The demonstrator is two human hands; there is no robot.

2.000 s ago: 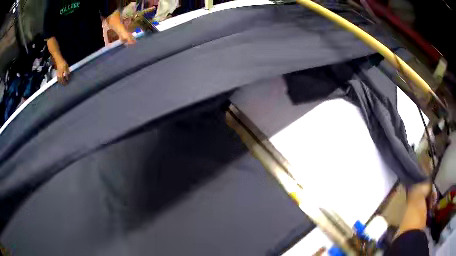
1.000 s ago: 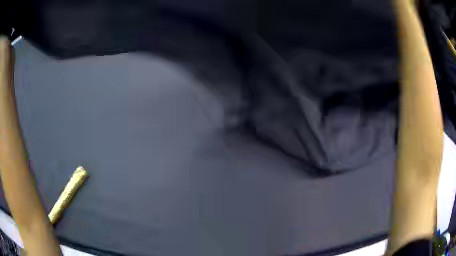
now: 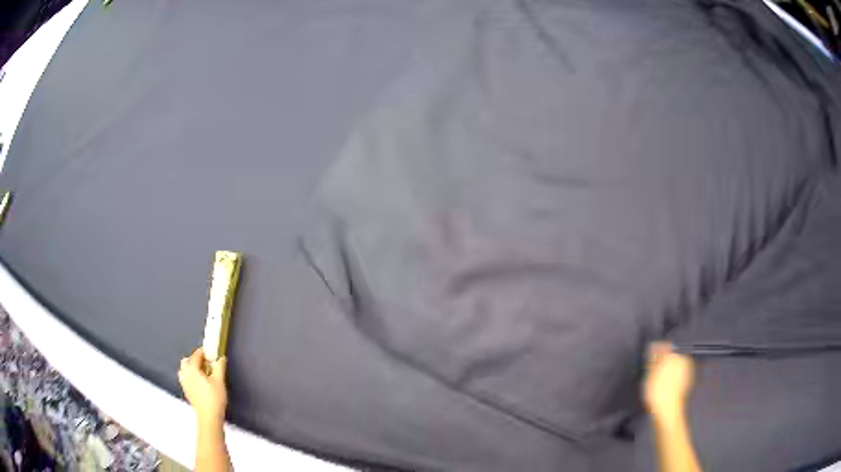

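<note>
Dark grey fabric [image 3: 212, 157] covers most of the table. A loose top ply [image 3: 553, 267] lies rumpled over the centre and right, with folds running towards my right hand. My left hand [image 3: 205, 378] is at the near edge, closed around the lower end of a yellow-gold wrapped weight [image 3: 221, 300] that lies on the fabric and points away from me. My right hand [image 3: 669, 380] is slightly blurred and grips the near right edge of the rumpled ply.
The white table rim [image 3: 129, 396] curves along the near left side. Fabric scraps [image 3: 78, 424] lie on the floor beyond it. A small yellow piece [image 3: 5, 206] shows at the far left edge.
The lifted dark ply has come down over the lay. My left hand has taken hold of the yellow weight. The other person and the yellow hose have left the view.
</note>
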